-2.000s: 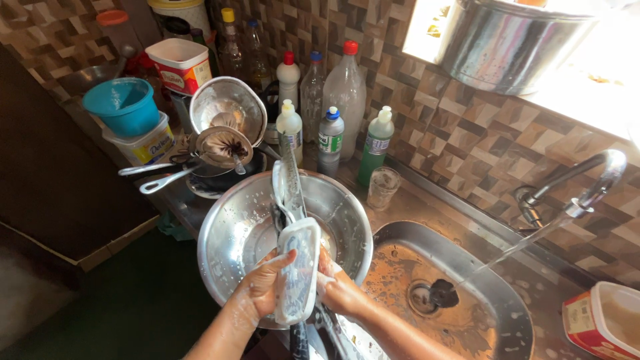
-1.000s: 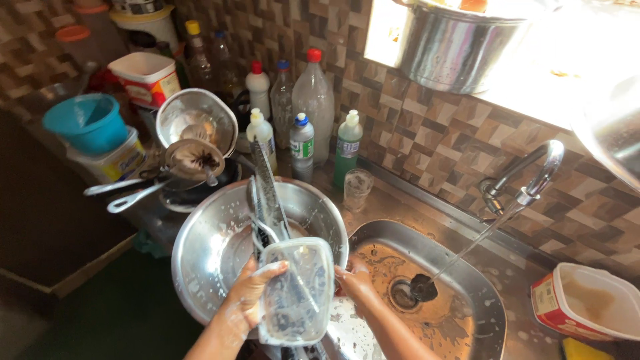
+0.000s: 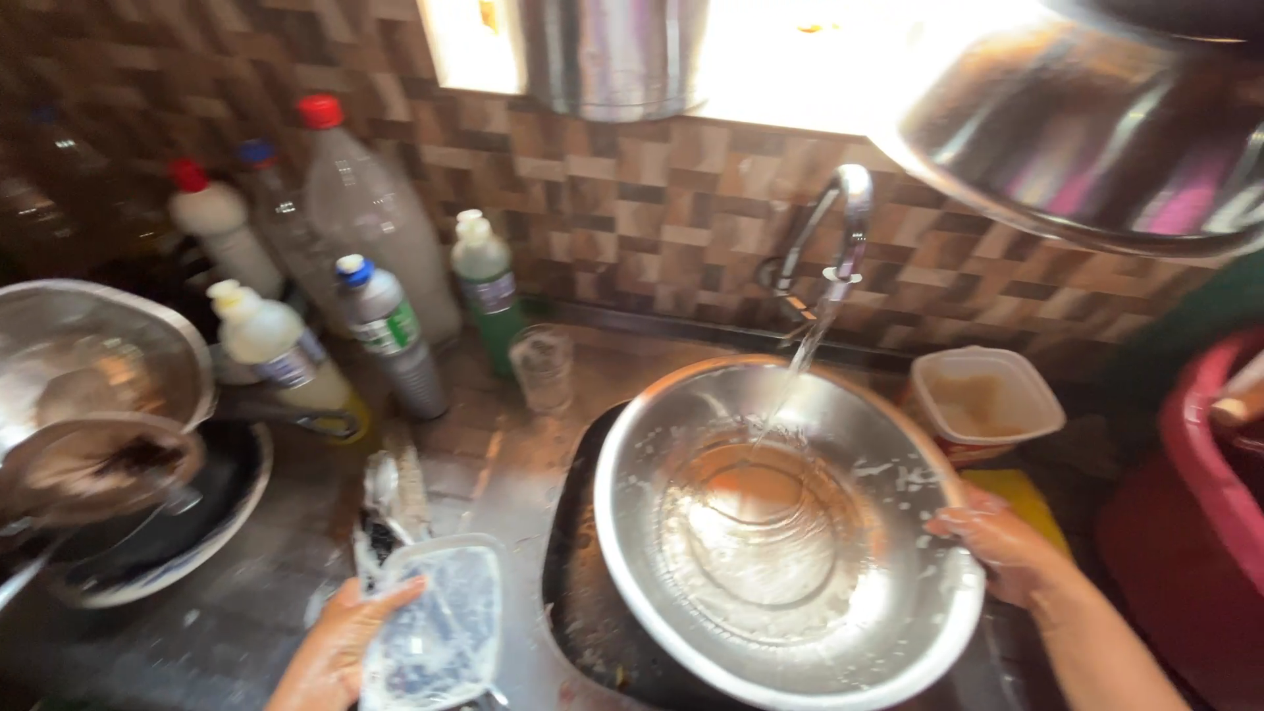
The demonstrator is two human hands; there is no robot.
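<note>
My right hand [image 3: 997,543] grips the right rim of a large stainless steel bowl [image 3: 889,602]. The bowl is over the sink [image 3: 578,592], under the running faucet [image 3: 849,227], with water pooled in its bottom. My left hand [image 3: 351,632] holds a soapy clear plastic container [image 3: 439,617] at the lower left of the sink. Cutlery [image 3: 390,494], blurred, lies just behind the container, some of it at the edge of my fingers; whether I grip it too is not clear.
A drinking glass [image 3: 543,367] and a green soap bottle [image 3: 491,286] stand behind the sink. More bottles line the wall. At left are a metal bowl [image 3: 99,326], a strainer [image 3: 79,464] and a dark pan [image 3: 212,513]. A plastic tub [image 3: 987,395] and a red bucket [image 3: 1165,494] are at right.
The steel bowl has gone from left of the sink to under the faucet. My right hand has left the plastic container and taken the bowl's rim. The view has swung right.
</note>
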